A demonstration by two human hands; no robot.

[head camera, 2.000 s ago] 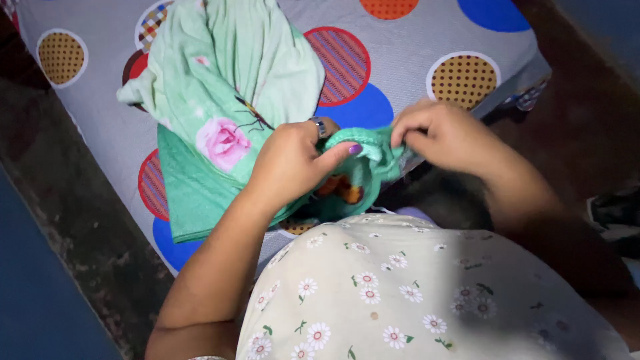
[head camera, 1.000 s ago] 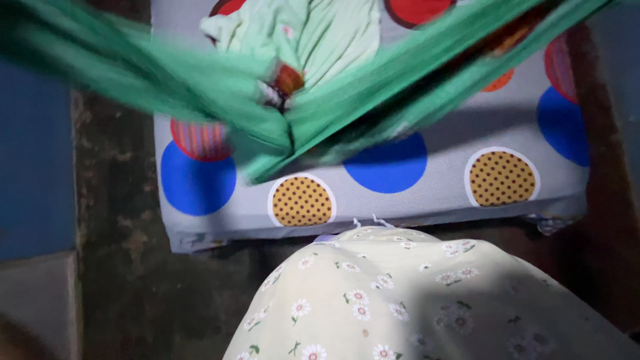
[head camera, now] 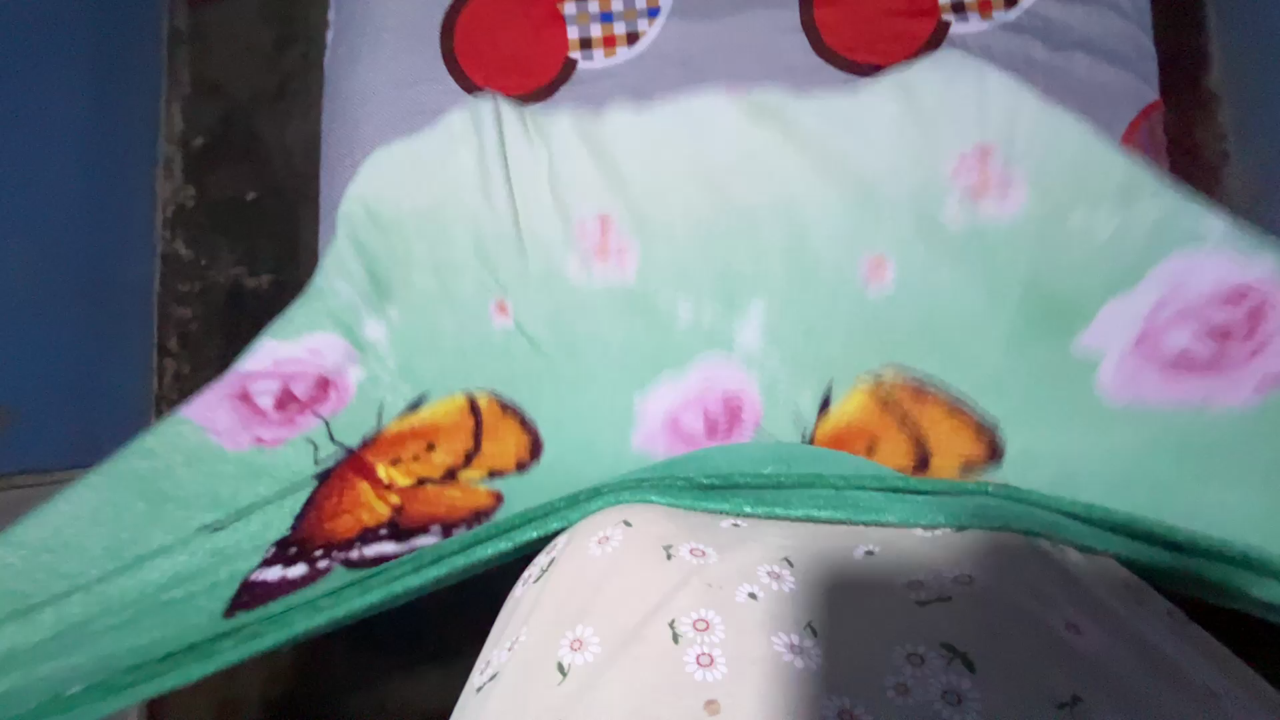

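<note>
A green cloth with butterfly and rose prints (head camera: pixel 560 340), perhaps a towel or blanket, is spread wide across the view. Its near hem runs in a thick fold just in front of my body, and its two near sides stretch out past the left and right edges of the picture. The pale far part lies over the patterned sheet. Neither of my hands is in view, so their hold on the cloth is hidden.
A bed-like surface with a grey sheet of coloured circles (head camera: pixel 720 50) lies beyond the cloth. Dark worn floor (head camera: pixel 235 220) runs along its left side, beside a blue surface (head camera: pixel 75 230). My daisy-print garment (head camera: pixel 640 620) fills the bottom.
Both hands, seen at the bunched cloth two seconds ago, are out of the picture. The cloth has gone from bunched, then raised and blurred, to spread out flat with its prints showing.
</note>
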